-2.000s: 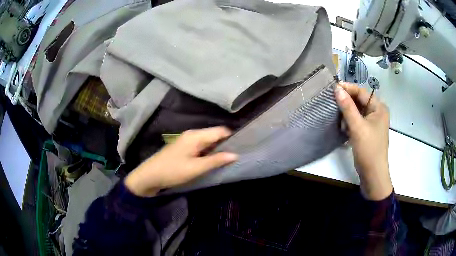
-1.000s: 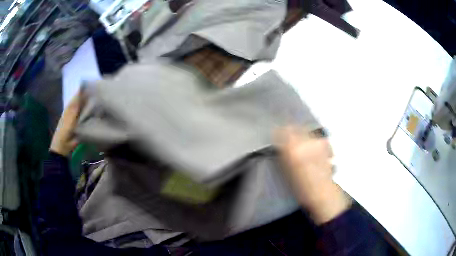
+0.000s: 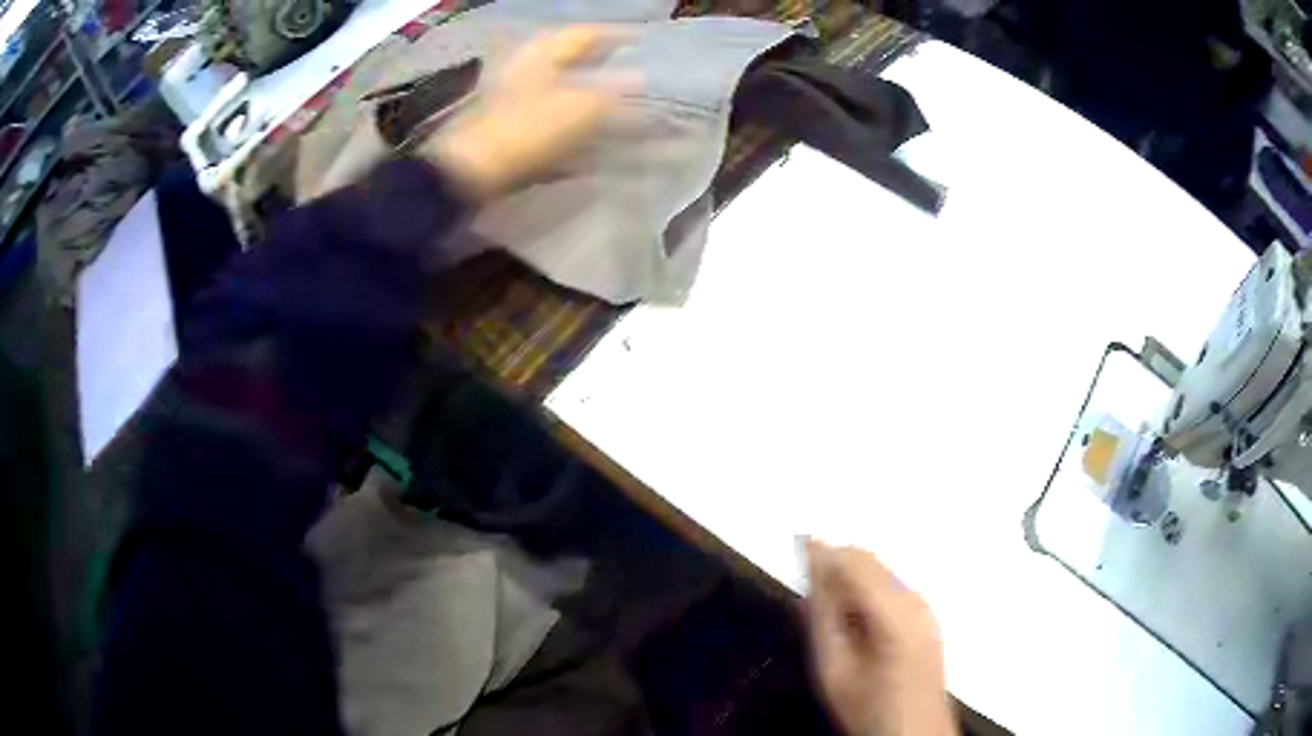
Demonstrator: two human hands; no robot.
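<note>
A grey-beige garment panel [image 3: 619, 216] lies at the upper left, its lower edge hanging over the white table. My left hand [image 3: 540, 115] is blurred and lies over or on this panel; whether its fingers grip the cloth is unclear. My right hand [image 3: 878, 633] is low at the table's front edge, away from the panel, with its fingers curled. A small pale grey tip shows at its fingertips, too blurred to name. A dark brown piece with a narrow strip [image 3: 863, 137] lies beside the panel.
The white machine head [image 3: 1245, 360] stands at the right, over a plate with a tan mark [image 3: 1105, 454]. The white table [image 3: 863, 374] has a wooden front edge. More grey-beige cloth [image 3: 417, 618] lies low at left. Another machine [image 3: 274, 29] shows at the upper left.
The garment my hands held and moved at the left is gone from them. My left hand has moved up to the panel at the upper left; my right hand is lower at the table edge.
</note>
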